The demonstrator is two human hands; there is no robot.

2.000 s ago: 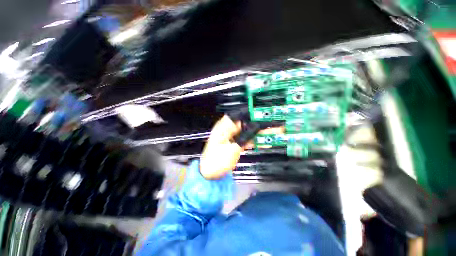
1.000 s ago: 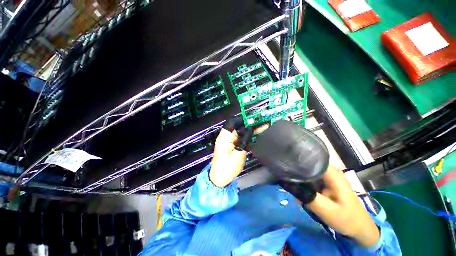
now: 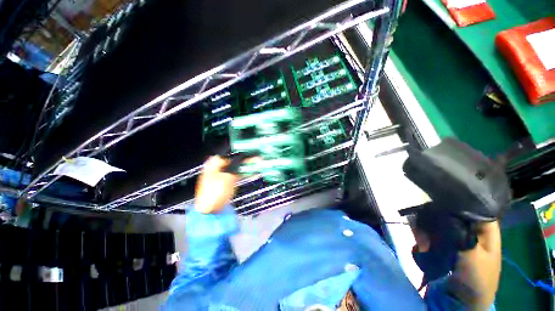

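My left hand (image 3: 217, 182), with black coverings on its fingers, grips a green circuit board panel (image 3: 266, 144) by its left edge. The panel is blurred and held in front of the wire rack. My right hand (image 3: 468, 243) holds a bulky black handheld scanner (image 3: 459, 179) at the right, over the edge of the bench; its fingers are mostly hidden. More board panels (image 3: 324, 79) lie in a row on a black-covered shelf behind the held panel.
The chrome wire rack (image 3: 228, 71) spans the middle, with a post at its right. A white paper (image 3: 89, 170) hangs at its left. Red packs (image 3: 530, 59) lie on the green bench (image 3: 487, 54). Black upright boxes (image 3: 115, 258) stand at lower left.
My left hand has moved left with the panel. My right hand and the scanner have moved right, away from the panel. The panel is no longer behind the scanner.
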